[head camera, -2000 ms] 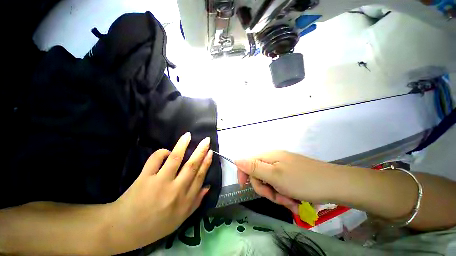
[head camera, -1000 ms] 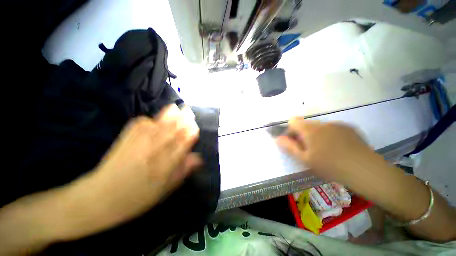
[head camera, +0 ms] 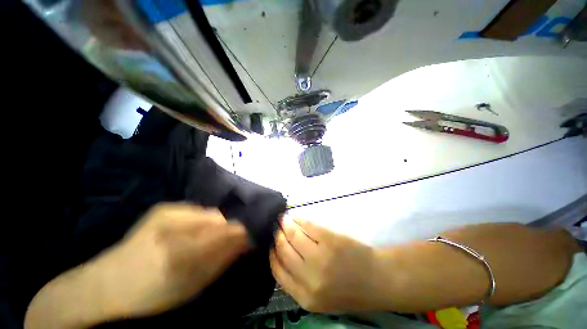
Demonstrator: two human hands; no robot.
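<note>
The black garment [head camera: 138,173] is heaped at left and hangs over the table edge. My left hand [head camera: 183,247], blurred, is closed on the cloth near the garment edge. My right hand [head camera: 309,257] pinches the right end of the garment edge [head camera: 257,209], a short way from my left hand. Both hands are nearer me than the bright needle area, where glare hides the needle and presser foot. Thread snips [head camera: 457,126], silver and red, lie on the white bed at right, touched by neither hand.
The white machine head [head camera: 412,38] fills the top, with a blurred shiny metal cover [head camera: 151,71] at upper left. The ribbed tension knob [head camera: 315,159] sticks out near the middle. A thread scrap [head camera: 487,108] lies beyond the snips. A red and yellow item [head camera: 454,318] shows below my right forearm.
The view has moved closer to the machine head. The snips now lie on the bed, and my right hand has come left to take hold of the garment edge beside my left hand.
</note>
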